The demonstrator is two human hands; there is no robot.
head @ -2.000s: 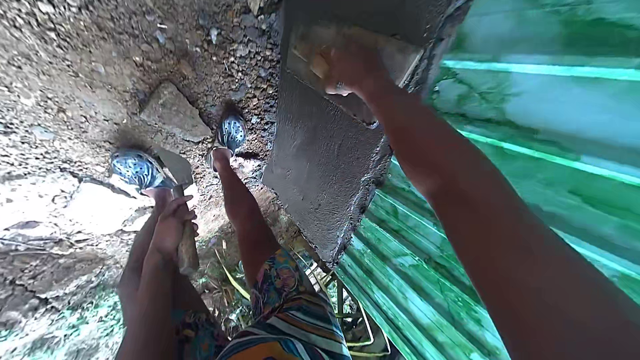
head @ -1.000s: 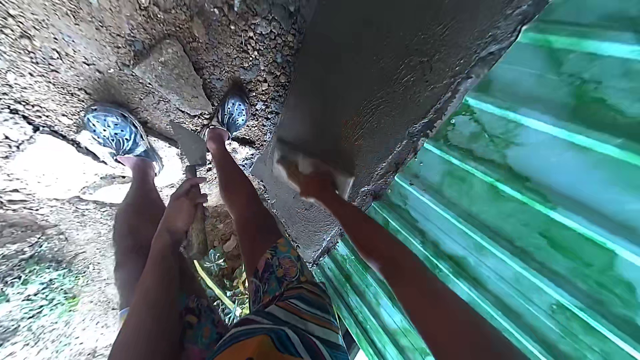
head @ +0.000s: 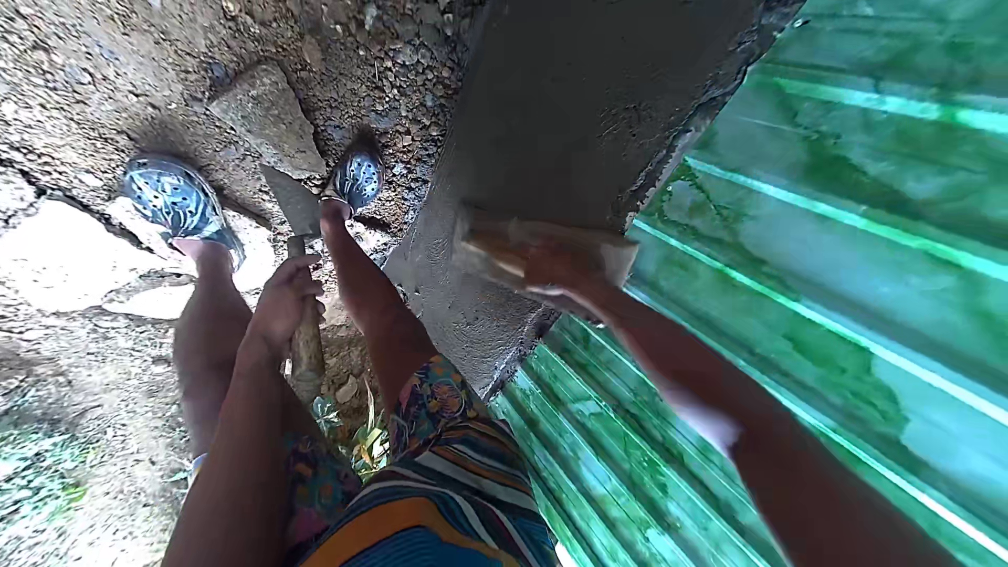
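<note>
My left hand point(head: 287, 303) is closed around the wooden handle of a pointed trowel point(head: 293, 203), whose metal blade points up and to the left above the ground. My right hand point(head: 555, 268) grips a wooden float point(head: 614, 253), blurred, that lies flat on grey wet mortar point(head: 551, 118) near the lower end of the surface. The float spans much of the mortar's width and reaches its right edge. Fine ridges and rough spots mark the mortar around it.
Green corrugated sheeting point(head: 787, 260) runs along the mortar's ragged right edge. On the left lie gravelly soil, a flat rock point(head: 268, 118) and pale slabs point(head: 71, 260). My feet in patterned clogs point(head: 173, 197) stand there. A small plant point(head: 370, 445) grows beside my legs.
Two seconds ago my right hand and the float were at the upper part of the mortar; they are now near its lower end. My left hand keeps hold of the trowel.
</note>
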